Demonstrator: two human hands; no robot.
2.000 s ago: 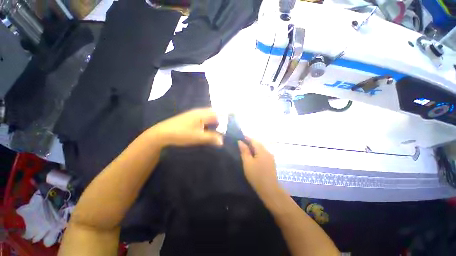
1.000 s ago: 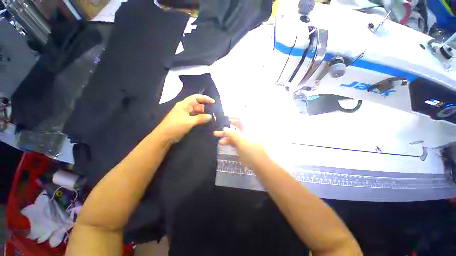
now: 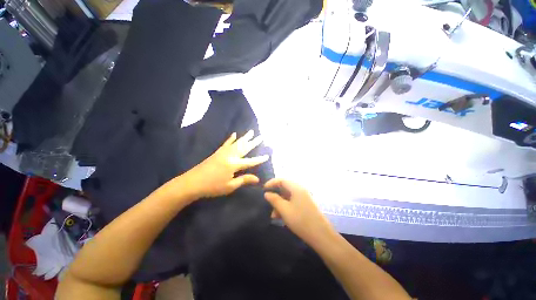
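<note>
A large black garment panel (image 3: 247, 240) lies on the white table and hangs over its front edge. My left hand (image 3: 232, 167) lies flat on the panel with its fingers spread, near the panel's right edge. My right hand (image 3: 288, 202) is just right of it, at the panel's edge, with thumb and fingers bent; whether it pinches the cloth is unclear. The white sewing machine (image 3: 429, 88) stands at the right, its presser foot (image 3: 355, 120) in the glare, apart from both hands.
A stack of black cut panels (image 3: 156, 64) lies at left. More black cloth pieces (image 3: 258, 35) lie behind. A red basket (image 3: 20, 217) with a white thread spool (image 3: 76, 205) is at lower left. A ruler tape (image 3: 423, 217) runs along the table's front edge. Black scissors handles (image 3: 415, 124) lie under the arm.
My left hand has gone from bent fingers at the cloth's edge to flat and spread. My right hand has moved down, nearer the table's front edge. The panel's edge now lies flatter.
</note>
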